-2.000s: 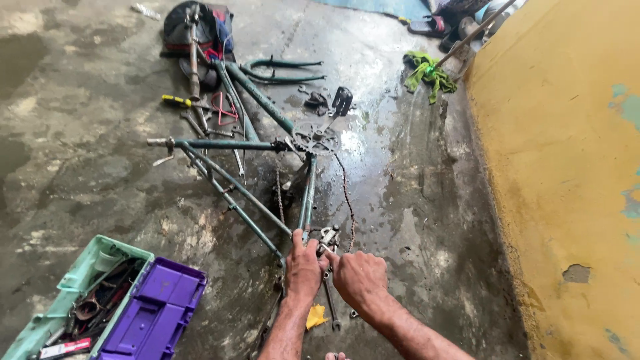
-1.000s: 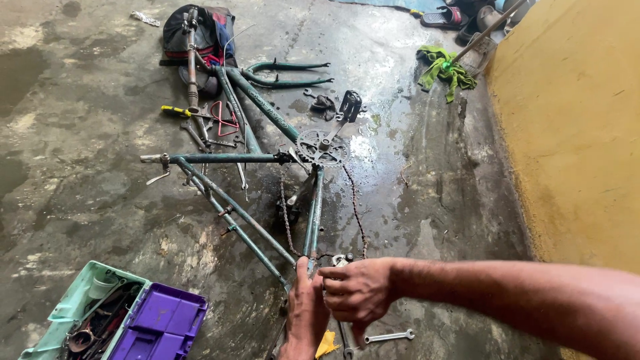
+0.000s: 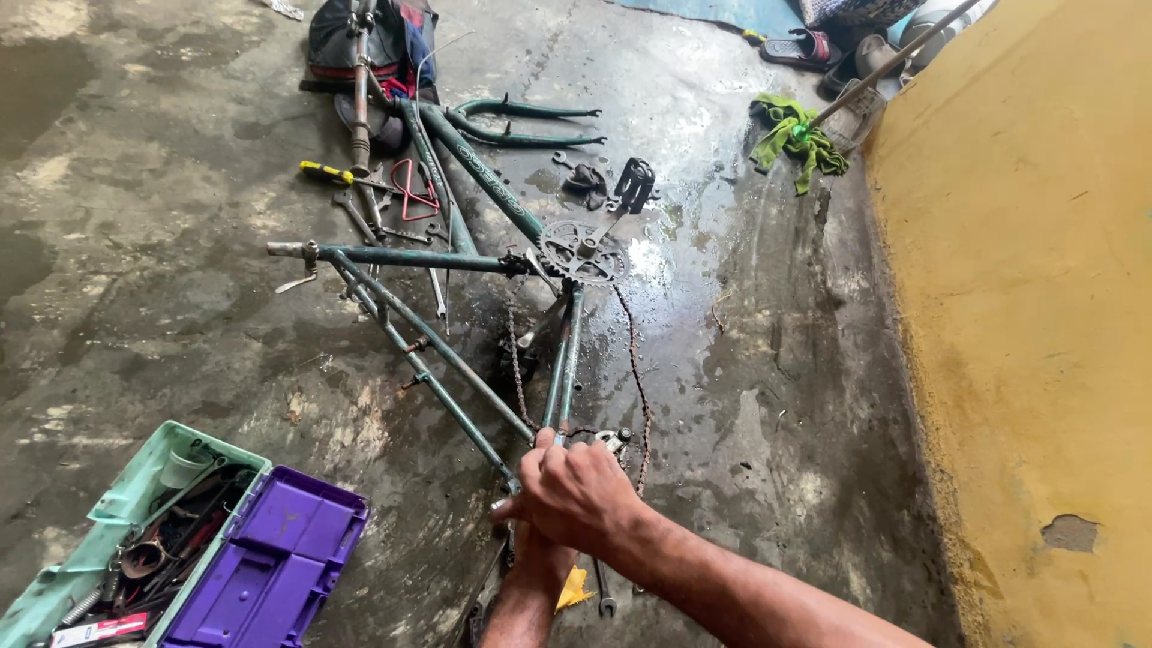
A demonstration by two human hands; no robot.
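Observation:
A green bicycle frame [image 3: 441, 346] lies on the wet concrete floor, with a crankset and chainring [image 3: 583, 254] at its middle. Both of my hands are at its rear end. My right hand [image 3: 576, 490] crosses over my left hand [image 3: 543, 549] and largely covers it; what the fingers grip is hidden. Just beyond my knuckles is the rear derailleur [image 3: 612, 441]. A rusty chain [image 3: 637, 378] hangs from the chainring in two runs on the floor. Below the hands lie a combination wrench [image 3: 606, 598] and a yellow cloth or scrap [image 3: 573, 589].
An opened toolbox, turquoise with a purple lid [image 3: 270, 558], holds tools at lower left. Beyond the frame lie a fork [image 3: 531, 139], a yellow-handled screwdriver [image 3: 326, 173] and a backpack [image 3: 378, 54]. A green rag mop [image 3: 796, 139] lies near the yellow wall [image 3: 1026, 315].
My right hand has moved from beside the left hand to across it. One second ago a wrench lay on the floor right of the hands; that spot is now behind my right forearm.

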